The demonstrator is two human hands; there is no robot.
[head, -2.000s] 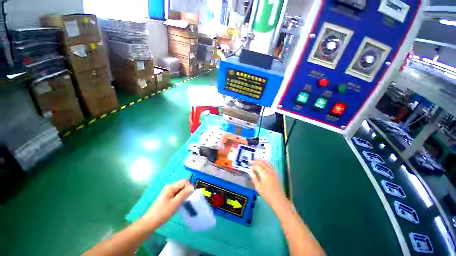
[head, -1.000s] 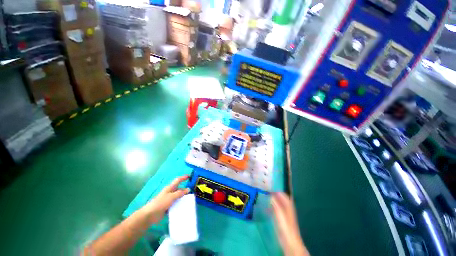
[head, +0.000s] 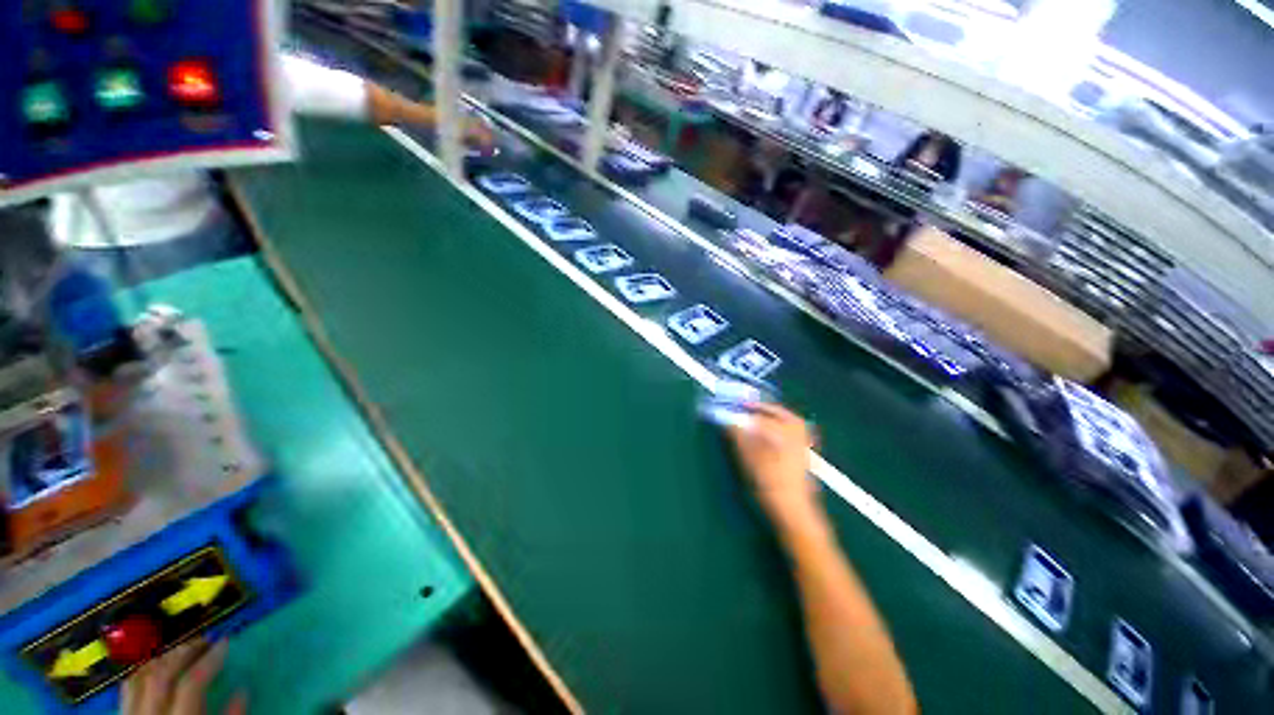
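Observation:
My right hand is over the green conveyor belt by its white dividing line. It holds a pale, blurred flat part by its edge. My left hand is at the bottom left, cut off by the frame edge, by the blue press base with the red button and yellow arrows; what it holds, if anything, does not show. A framed part lies in the orange fixture at the left edge. The press head is out of view.
A row of housings lies beyond the dividing line, with more at lower right. The control box hangs at upper left. Another person's arm reaches over the belt's far end. A carton and wrapped stacks stand beyond.
The view has swung right, so the press now sits at the left edge. My right hand has moved from beside the press out over the belt and now holds a part.

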